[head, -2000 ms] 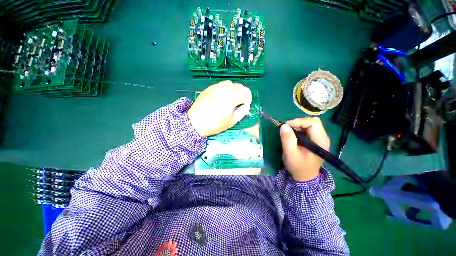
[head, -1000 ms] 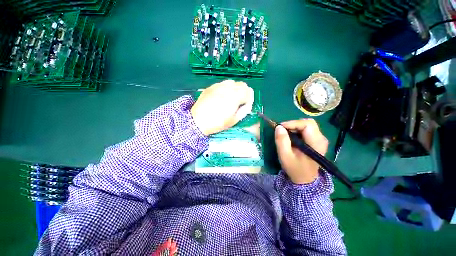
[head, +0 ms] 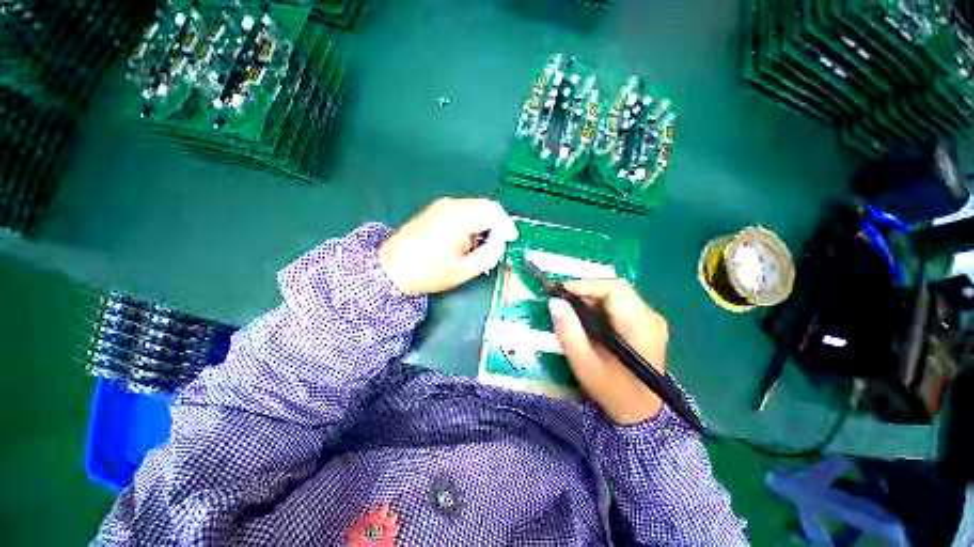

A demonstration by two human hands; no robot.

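A green circuit board (head: 582, 237) with white strips lies on a pale support plate (head: 489, 321) in front of me. My right hand (head: 614, 347) holds a black soldering iron (head: 630, 363) like a pen, its tip at the upper left part of the board. My left hand (head: 449, 246) is at the board's upper left corner, thumb and fingertips pinched together, with white on the fingertips. Solder wire cannot be made out between the fingers in this frame. The right hand hides part of the board's lower right.
A small board stack (head: 582, 176) stands ahead. Taller stacks are at the upper left (head: 251, 107) and upper right (head: 854, 64). A round yellow-brown container (head: 760, 267) is right of the board. Dark soldering equipment (head: 844, 331) is far right. A blue bin (head: 126, 433) holding boards is lower left.
The view has turned, so the bench things appear shifted right and tilted. The iron's tip has moved from the board's right edge to its upper left part, and my left hand has moved to the board's left edge.
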